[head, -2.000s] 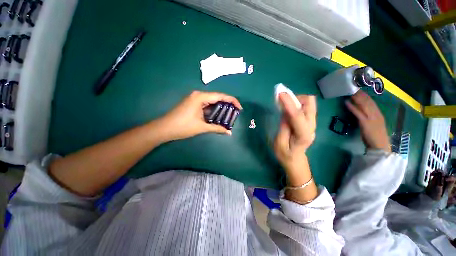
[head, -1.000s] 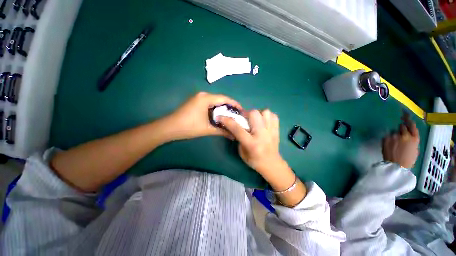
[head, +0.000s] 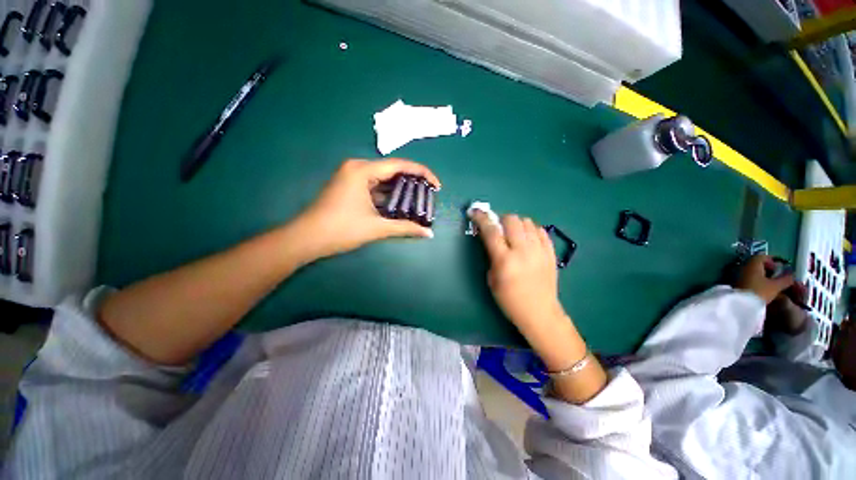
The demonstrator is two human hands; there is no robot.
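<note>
My left hand holds several black frames side by side as a ribbed block between thumb and fingers. My right hand is a little to the right of them, apart from the frames, with a small white wiping cloth under its fingertips; most of the cloth is hidden. One loose black frame lies just right of my right hand, partly covered by it. Another loose frame lies flat farther right.
A solvent bottle lies near yellow tape. A white scrap and a black marker pen lie ahead. Foam trays stand at left and ahead. A neighbour's sleeve and hands are at right.
The cloth has come off the frames and my right hand has moved right with it. Two loose frames, first seen one second ago, still lie at right. The neighbour's hand has moved away right.
</note>
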